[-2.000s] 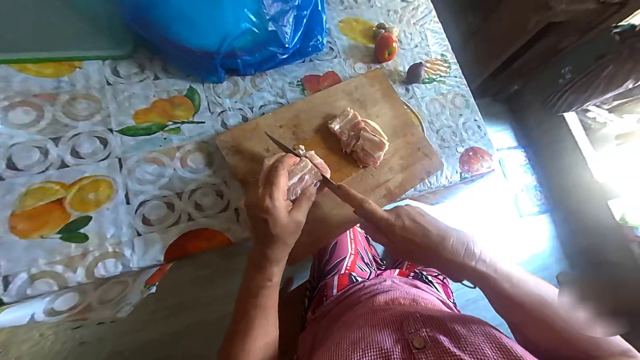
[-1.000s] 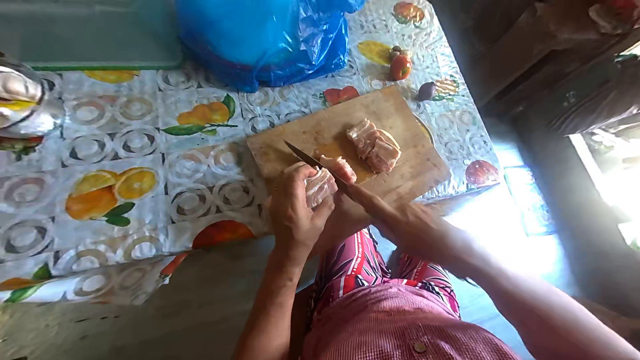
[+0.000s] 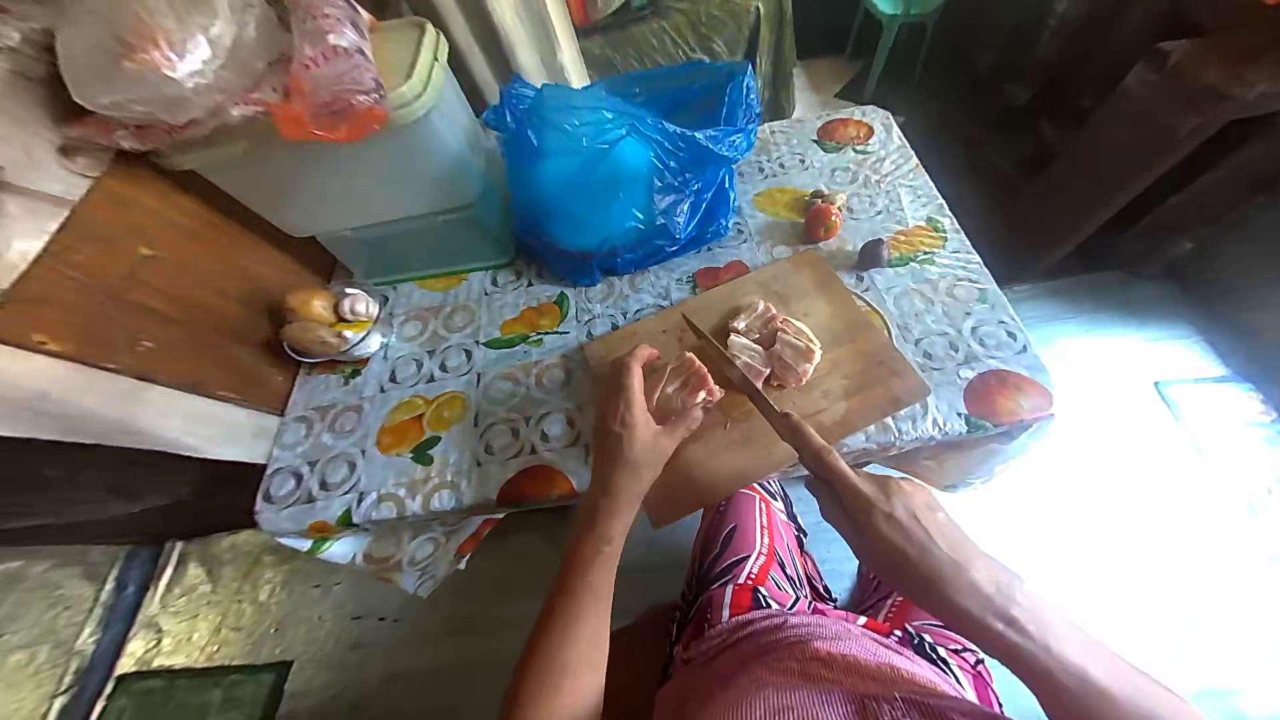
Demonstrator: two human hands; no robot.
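Note:
A wooden cutting board [image 3: 860, 385] lies at an angle, its near corner jutting past the table's front edge. My left hand [image 3: 640, 420] grips a piece of raw meat [image 3: 685, 388] on the board's left part. In my right hand [image 3: 880, 500] is a kitchen knife [image 3: 735, 372], its blade pointing up and left between the held piece and a small group of cut raw meat pieces [image 3: 790, 350]. The blade is close to that group; whether it touches it is not clear. The knife's handle is mostly hidden by my fingers.
Behind the board sits a blue plastic bag [image 3: 620, 180], with a lidded plastic container [image 3: 400, 190] to its left. A red tomato [image 3: 823, 222] and a small purple onion [image 3: 873, 254] lie at the back right. A bowl of potatoes and garlic [image 3: 335, 340] stands far left.
The knife has moved from the held meat to beside the cut pieces, and that group now has another piece at its left. The view has shifted and shows more of the table's left side.

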